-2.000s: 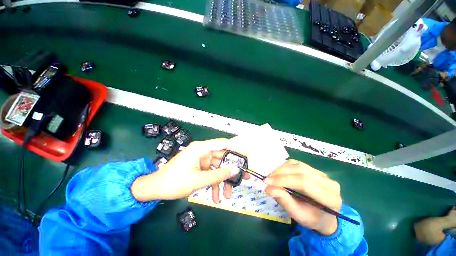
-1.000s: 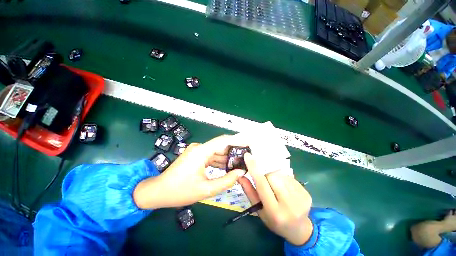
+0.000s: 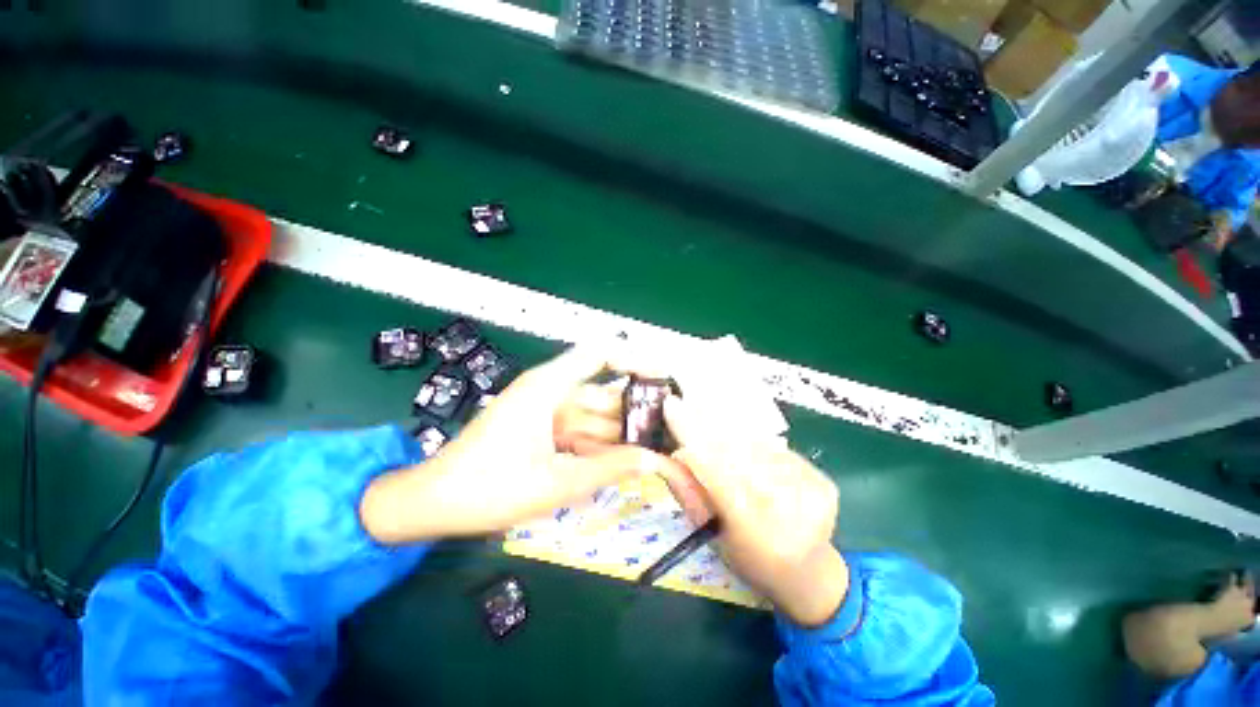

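A black squarish module (image 3: 647,412) with silver-white detail is held upright between my two hands. My left hand (image 3: 518,449) grips its left side. My right hand (image 3: 753,483) has its fingertips on the module's right side and keeps dark tweezers (image 3: 680,553) tucked in the palm, pointing down-left. A printed sheet with a yellowish edge (image 3: 594,539) lies flat under my hands, with white paper (image 3: 719,362) beyond. Several loose modules (image 3: 442,394) cluster left of my left hand, partly hidden by it. One module (image 3: 506,608) lies nearer me.
A red tray (image 3: 249,235) with a black boxy device and cables is at the left, a module (image 3: 230,369) beside it. Spaced modules (image 3: 488,218) lie on the green belt beyond the white rail (image 3: 415,287). A clear blister tray (image 3: 705,49) and black tray (image 3: 919,83) are farther back. Another person's hand (image 3: 1175,638) is at right.
The tweezers' tips have left the module and now lie back in my right palm. My right fingers have come onto the module, which is turned more edge-on. Belt modules appear farther left.
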